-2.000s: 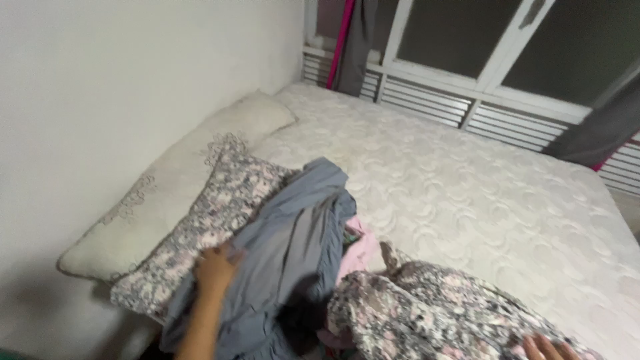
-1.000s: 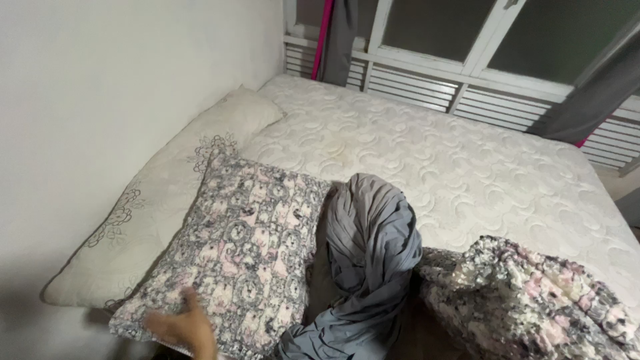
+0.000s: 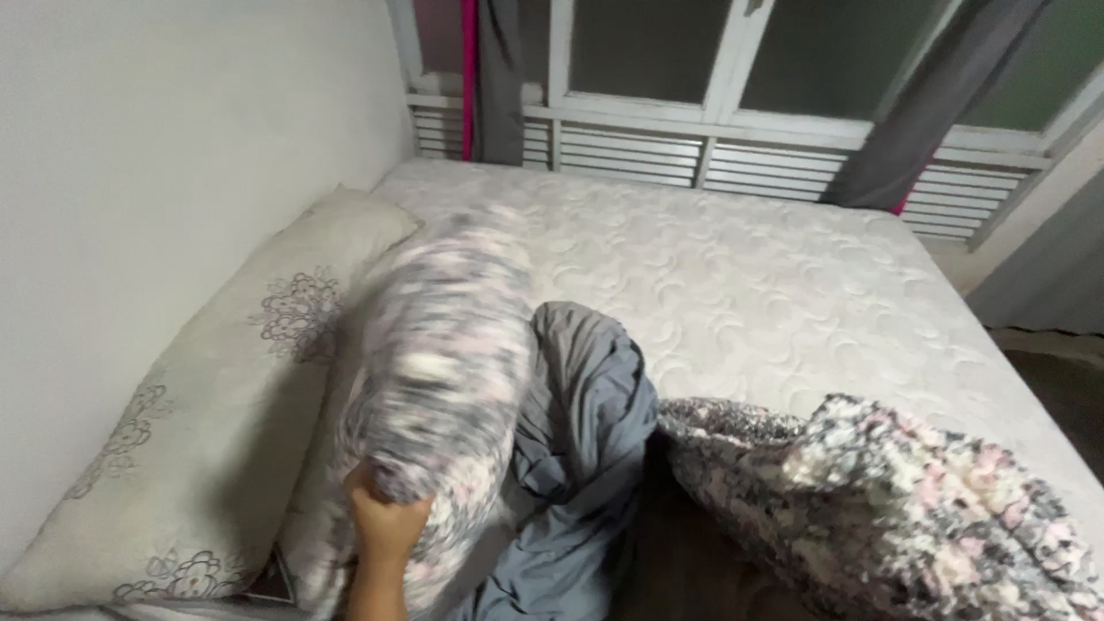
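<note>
My left hand (image 3: pixel 388 509) grips the near end of a patterned pillow (image 3: pixel 440 345) in grey, pink and white, which is tilted up and blurred by motion. Just right of that pillow lies a bunched grey cloth (image 3: pixel 586 405). A rumpled patterned fabric (image 3: pixel 906 509) in similar colours lies at the lower right. To the left, a long pale pillow (image 3: pixel 259 379) with flower outlines rests along the wall. My right hand is out of view.
The bed has a pale quilted mattress (image 3: pixel 742 293). A white wall (image 3: pixel 198 112) borders it on the left. Behind it are a white-framed window with slats (image 3: pixel 630 151) and grey curtains (image 3: pixel 940 103) with pink edges.
The patterned pillow lay flat with my left hand open over it; now that hand holds it tilted up. The grey cloth, earlier spread over the pillow, is bunched beside it. My right hand has left view.
</note>
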